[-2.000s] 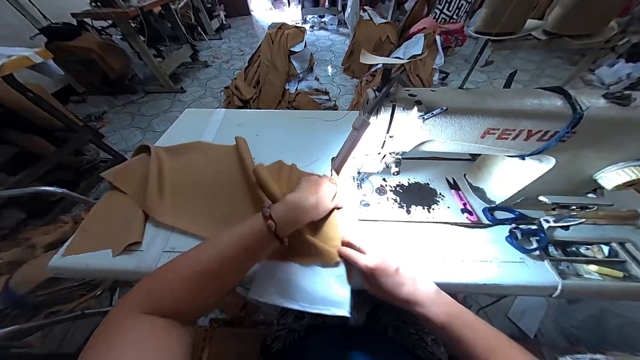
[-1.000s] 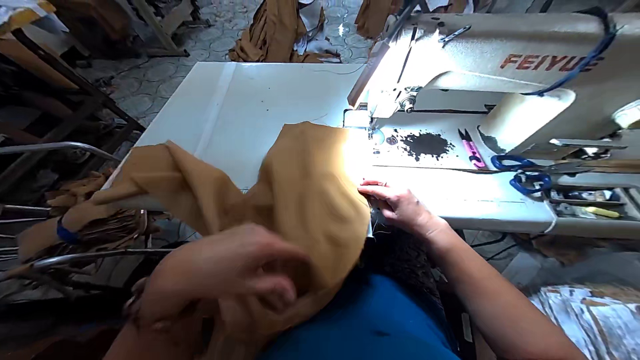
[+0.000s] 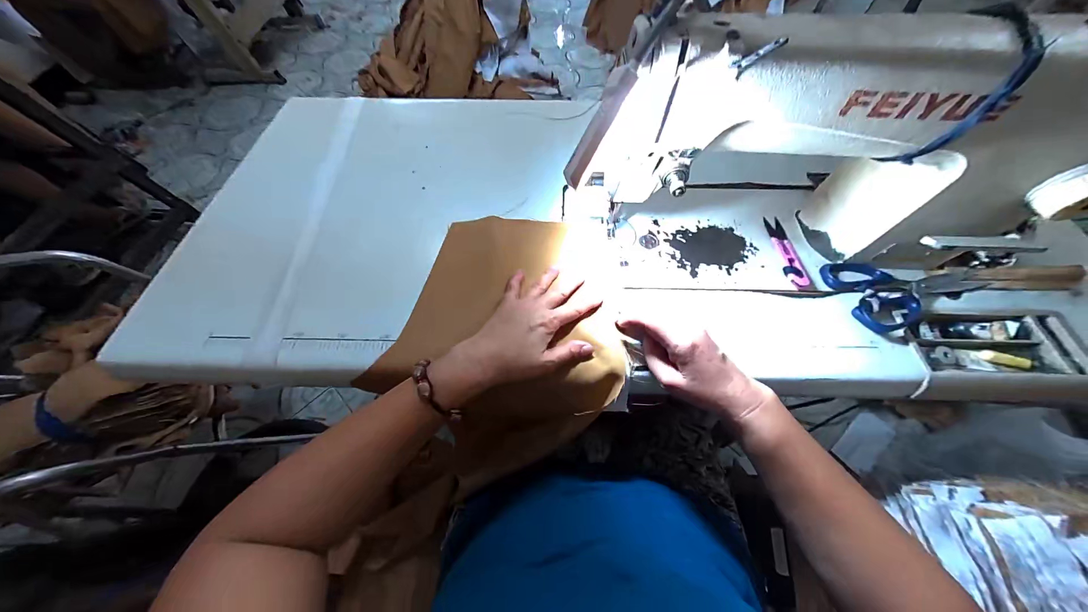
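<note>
Tan fabric (image 3: 476, 263) lies on the white sewing table, its right edge beside the lit needle area of a Feiyue sewing machine (image 3: 790, 76). My left hand (image 3: 544, 327) rests flat on the cloth with the fingers spread. At the fabric's right edge, my right hand (image 3: 688, 361) has thumb and index finger pinched together on the edge; the bright light washes out the detail there. The lower part of the cloth hangs over the table's front edge toward my lap.
Pink thread snips (image 3: 789, 253) and blue-handled scissors (image 3: 888, 297) lie right of the needle. A parts tray (image 3: 986, 340) is set at the right end. Tan cloth heaps (image 3: 442, 51) lie on the floor beyond the table (image 3: 255, 221).
The tan fabric, bunched and lifted before, now lies flatter on the table by the needle. My left hand has moved from near my lap up onto it.
</note>
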